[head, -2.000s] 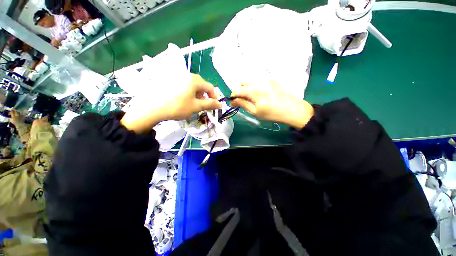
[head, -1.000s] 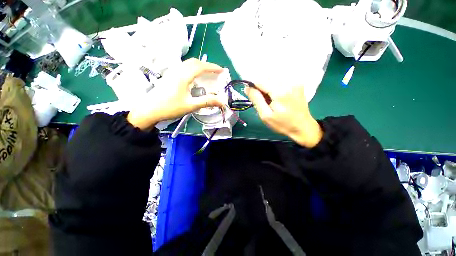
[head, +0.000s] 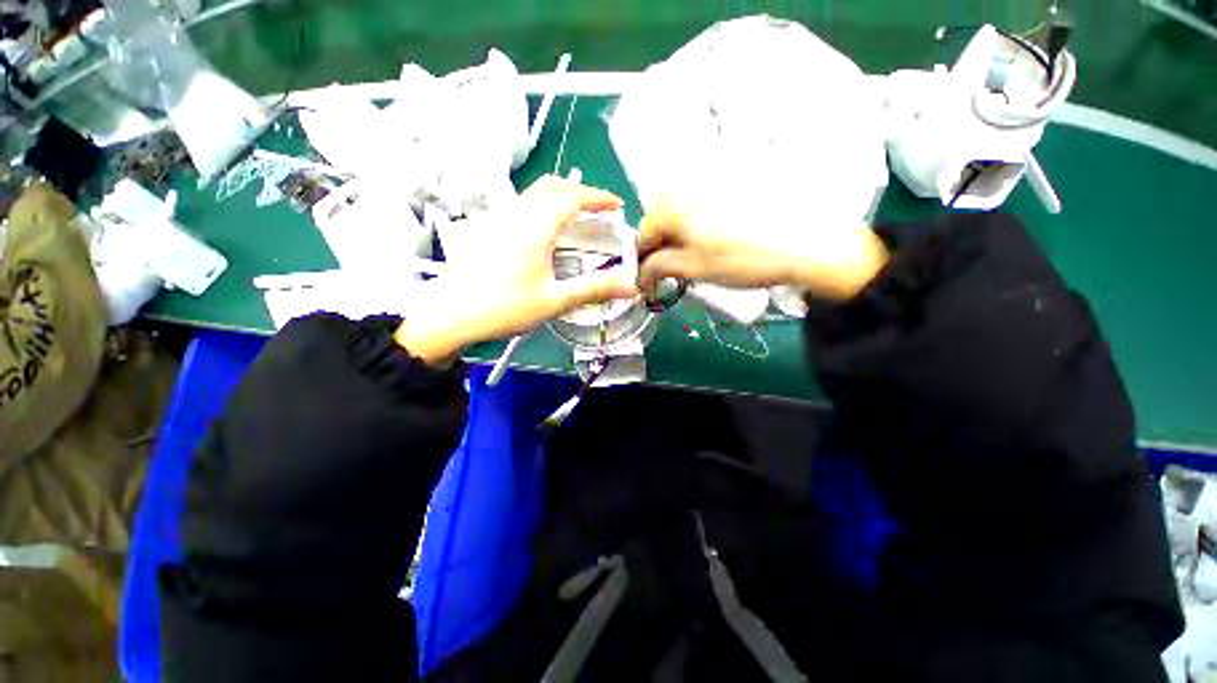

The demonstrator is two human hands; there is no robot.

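Observation:
A white camera body (head: 603, 320) is at the bench's front edge, its round open end up and its squarish lower part towards me. My left hand (head: 523, 274) grips the round rim from the left. My right hand (head: 727, 254) is at the right side of the rim, fingers pinched on black wires (head: 671, 288). The fingers partly hide the wires. A short dark lead (head: 574, 398) with a pale tip hangs below the body. A slim white antenna (head: 505, 360) sticks out at its lower left.
A large white bag mound (head: 747, 127) lies behind my right hand. A wired camera unit (head: 981, 127) stands at the right. White housing covers (head: 414, 140) are heaped left. Blue bins (head: 487, 534) sit below the bench edge. A person's tan sleeve (head: 47, 320) is at far left.
The loop of black wires, held out to the right before, is now bunched close against the rim. My left hand has shifted onto the round rim. The view has shifted slightly.

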